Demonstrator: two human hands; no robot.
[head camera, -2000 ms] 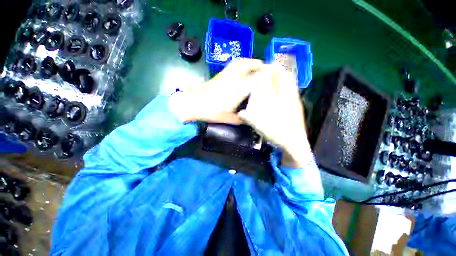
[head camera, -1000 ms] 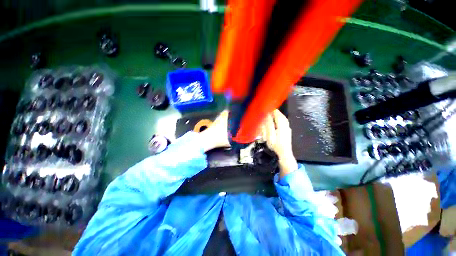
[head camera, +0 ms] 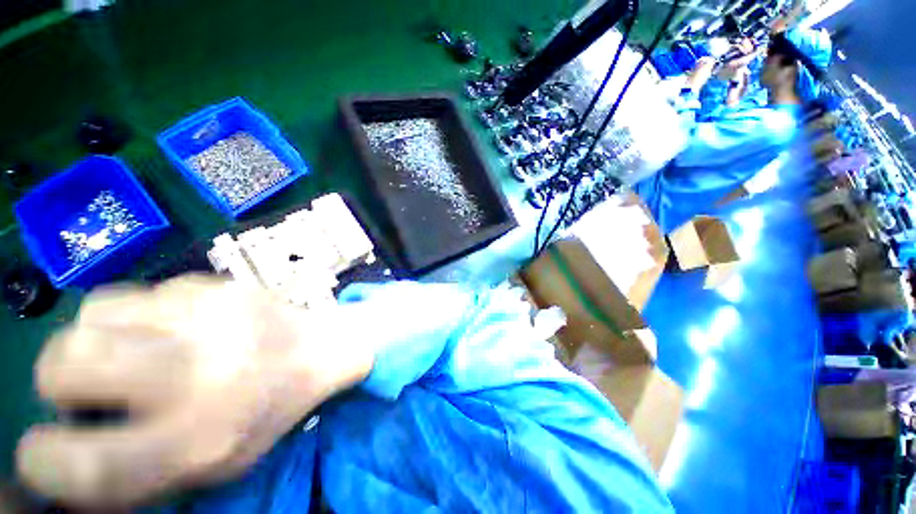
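Observation:
My right hand point(head camera: 191, 376) is large and blurred at the lower left, reaching leftward across the front of the bench. Its fingers are partly bent, and whether they hold anything cannot be told. My left hand is not in view. The cream-white stepped fixture point(head camera: 296, 246) lies just beyond my right wrist, its near edge partly hidden by the hand. No black unit shows on its visible part. A round black unit point(head camera: 28, 291) is at the left edge, beside the left blue bin.
The left blue bin point(head camera: 45, 246) holds white-silver pieces; the right blue bin point(head camera: 191, 176) holds fine grains. A black tray point(head camera: 412, 226) holds loose silver parts. Beyond are black units in a clear tray point(head camera: 542, 151), a black rod point(head camera: 567, 50), cables, cartons point(head camera: 588, 271) and a person point(head camera: 743, 125).
The view has swung right. The orange-red screwdriver and my left hand have left the picture. My right hand has moved off the fixture toward the lower left, uncovering the fixture.

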